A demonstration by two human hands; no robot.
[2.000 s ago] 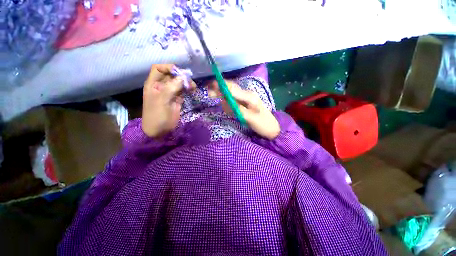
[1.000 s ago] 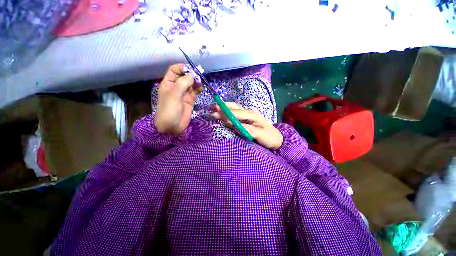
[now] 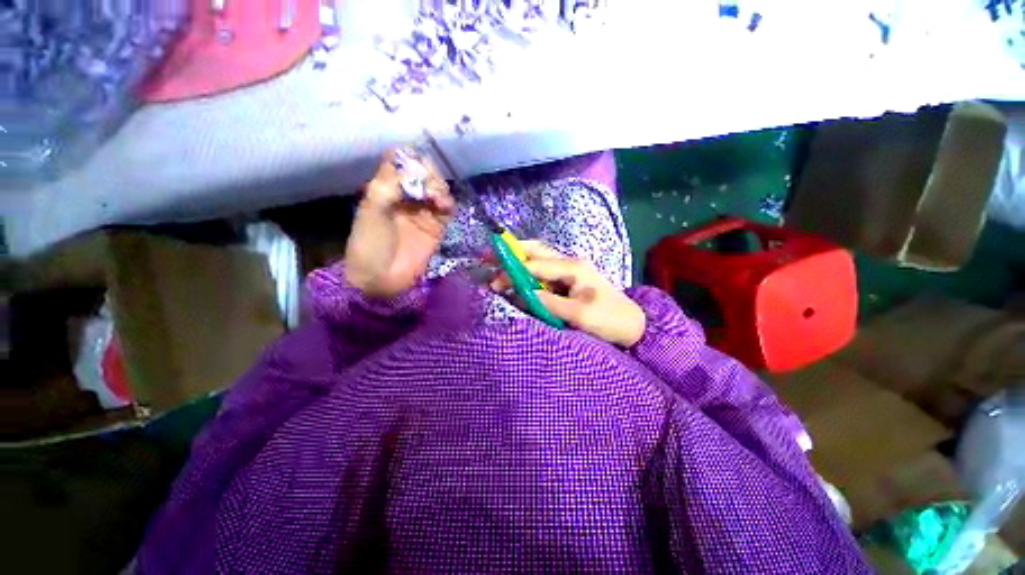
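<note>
My left hand [image 3: 392, 234] pinches a small purple-and-white fabric piece [image 3: 416, 176] between its fingertips, just off the table's front edge. My right hand [image 3: 579, 294] holds scissors by their green handle [image 3: 519, 276] with yellow inner parts. The thin dark blades point up and left, close beside the piece; they are blurred, and I cannot tell whether they touch it. Both hands are over the patterned lap cloth [image 3: 579, 221]. A pile of loose purple-and-white pieces [image 3: 444, 51] lies on the white table [image 3: 629, 84].
A see-through bag of purple pieces [image 3: 67, 67] and a red-pink mat [image 3: 238, 54] are at the table's left. A brown cardboard box [image 3: 178, 320] stands below left, another [image 3: 955, 185] at right. A red plastic stool [image 3: 804, 303] stands to the right on the green floor.
The scissors were nearly in line across the left fingertips; now they are turned so the yellow inner handle shows. The left hand has tilted the piece upward, and its white side shows larger.
</note>
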